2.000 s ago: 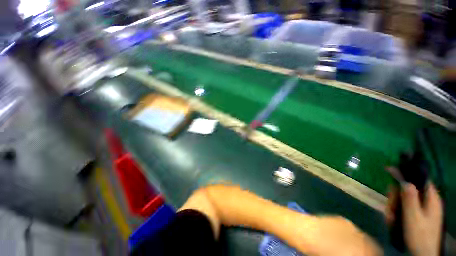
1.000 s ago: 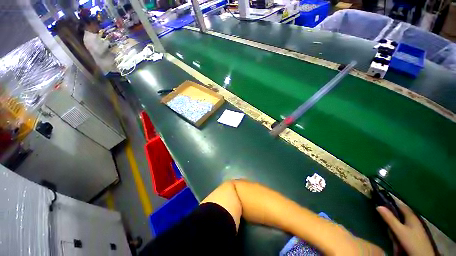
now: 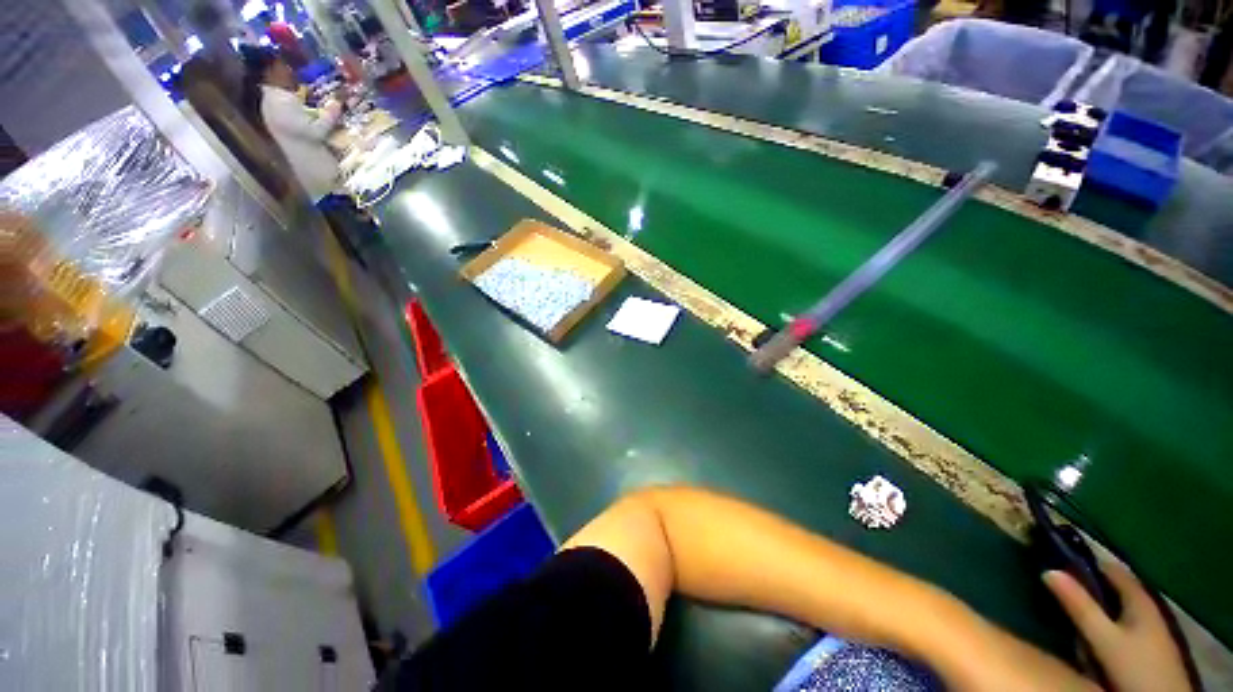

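My right hand is at the lower right edge, its fingers around the black electric screwdriver, partly cut off by the frame. My left forearm reaches across the bottom toward the right, but the left hand is out of the picture below. A small round group of white plastic inserts lies on the dark green bench left of the screwdriver. The blue screw tray, full of tiny silver-grey screws, shows partly below my forearm.
A cardboard tray of pale parts and a white card lie further left. A clear tube spans the green belt. Red bins and a blue bin sit below the bench edge. A person stands at the upper left.
The view has swung and steadied since the oldest frame. Over the last second the bench items have shifted slightly right in view. My right hand still holds the screwdriver.
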